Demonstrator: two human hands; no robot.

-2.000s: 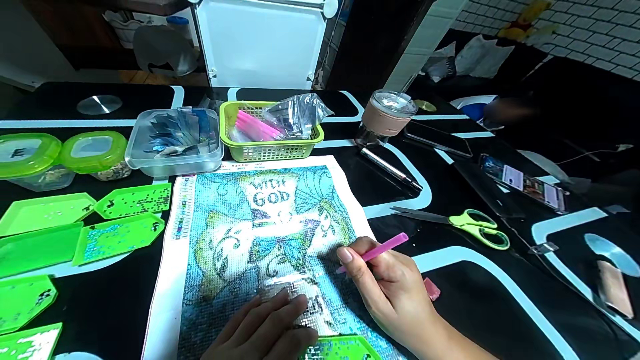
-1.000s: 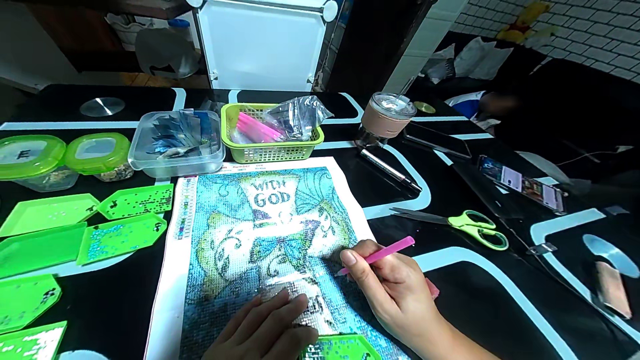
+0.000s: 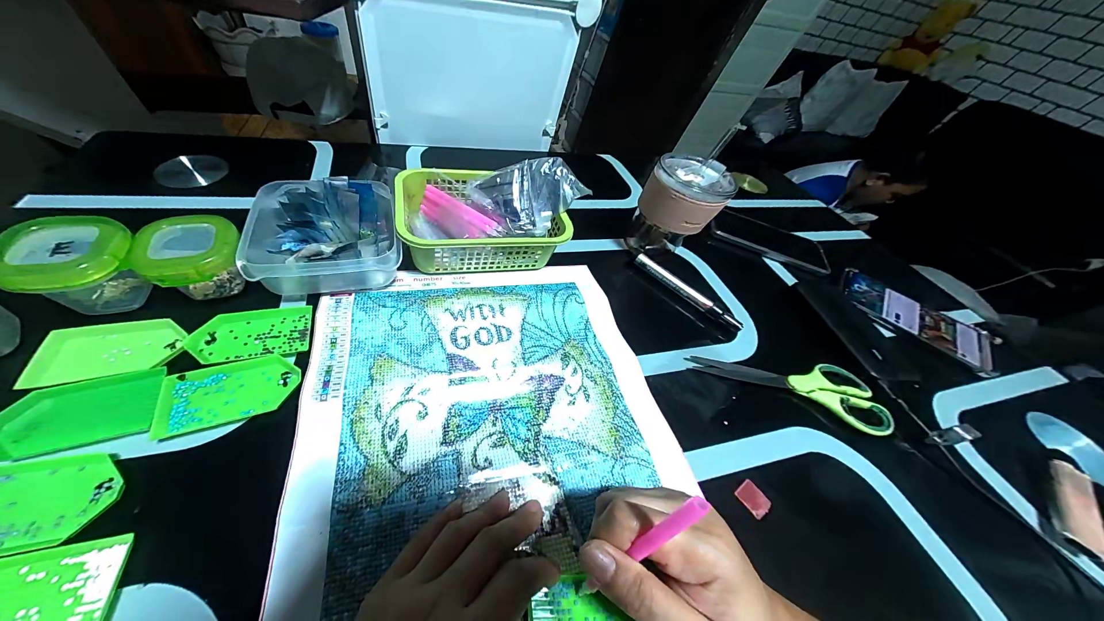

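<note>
A diamond painting canvas (image 3: 496, 371) with a cross and lettering lies on the black table. My left hand (image 3: 470, 561) rests on its lower part with the fingers spread, over a clear plastic sheet (image 3: 509, 487). Pinched between the thumb and fingers of my right hand (image 3: 677, 561) is a pink drill pen (image 3: 668, 528), its tip low at a green bead tray (image 3: 573, 601) at the bottom edge. That tray is partly hidden by both hands. A small pink wax piece (image 3: 753, 498) lies to the right of the canvas.
Several green trays (image 3: 86, 414) with beads stand at left, below lidded containers (image 3: 185, 250). Behind the canvas are a clear plastic box (image 3: 319, 237) and a green basket (image 3: 483, 250). Scissors (image 3: 793, 384), a black-and-silver pen (image 3: 687, 291), a tumbler (image 3: 686, 194) and a phone (image 3: 918, 319) lie right. A person (image 3: 862, 185) is beyond.
My right hand with the pink pen has moved down from the canvas to the green tray at the bottom edge. The pink wax piece now shows fully. My left hand stays on the canvas.
</note>
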